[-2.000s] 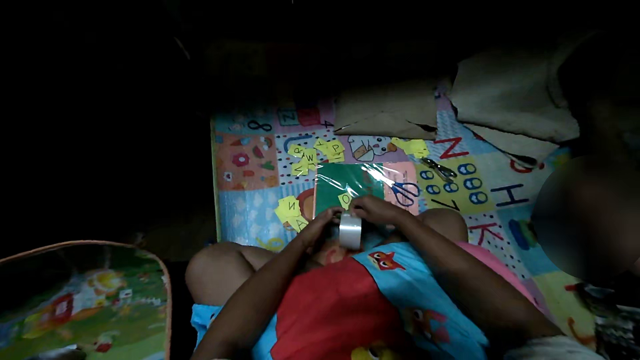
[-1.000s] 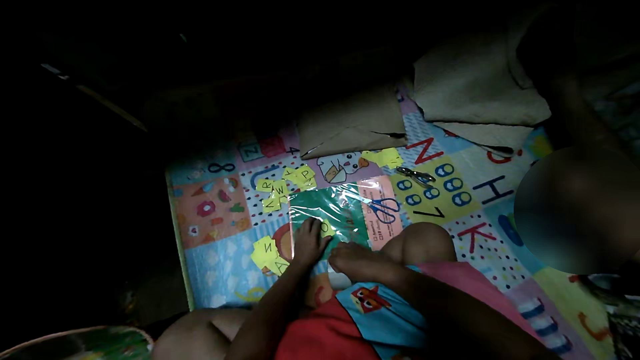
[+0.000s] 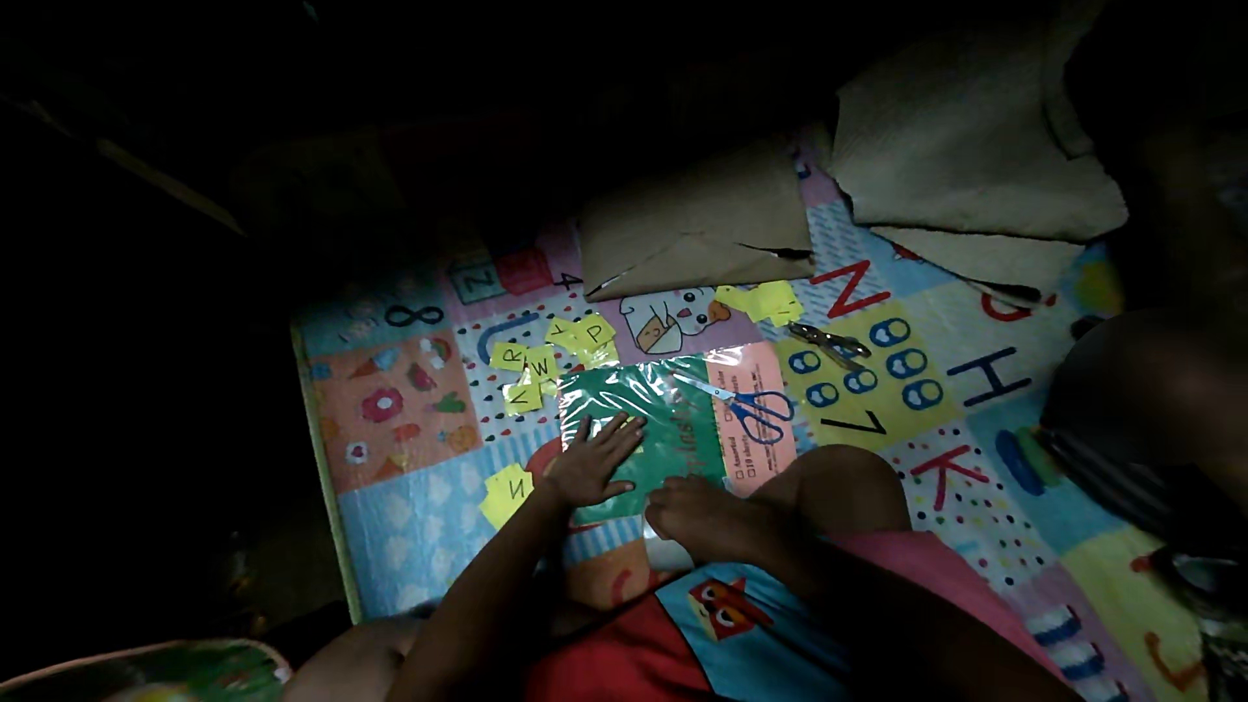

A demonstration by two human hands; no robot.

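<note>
My left hand [image 3: 595, 463] lies flat with spread fingers on a green pack in clear plastic [image 3: 673, 419], partly over a small yellow paper piece. Curled at the pack's lower edge is my right hand [image 3: 697, 517], beside or on a whitish roll of tape [image 3: 666, 551]; whether it grips the tape I cannot tell. Blue-handled scissors [image 3: 756, 409] rest on the pack's right part, their blades pointing up-left. Yellow paper pieces with letters [image 3: 536, 366] lie at the pack's upper left, and another lettered piece [image 3: 509, 492] is left of my left hand.
A patterned play mat [image 3: 390, 507] covers the floor. Brown cardboard pieces [image 3: 702, 219] [image 3: 975, 146] lie at its far side. A metal tool [image 3: 829, 343] and more yellow pieces [image 3: 765, 302] are right of the pack. A dark, blurred person [image 3: 1150, 409] is at the right edge.
The tape roll was up between both hands two seconds ago; now it is low by my right hand. My left hand has moved onto the green pack and spread its fingers.
</note>
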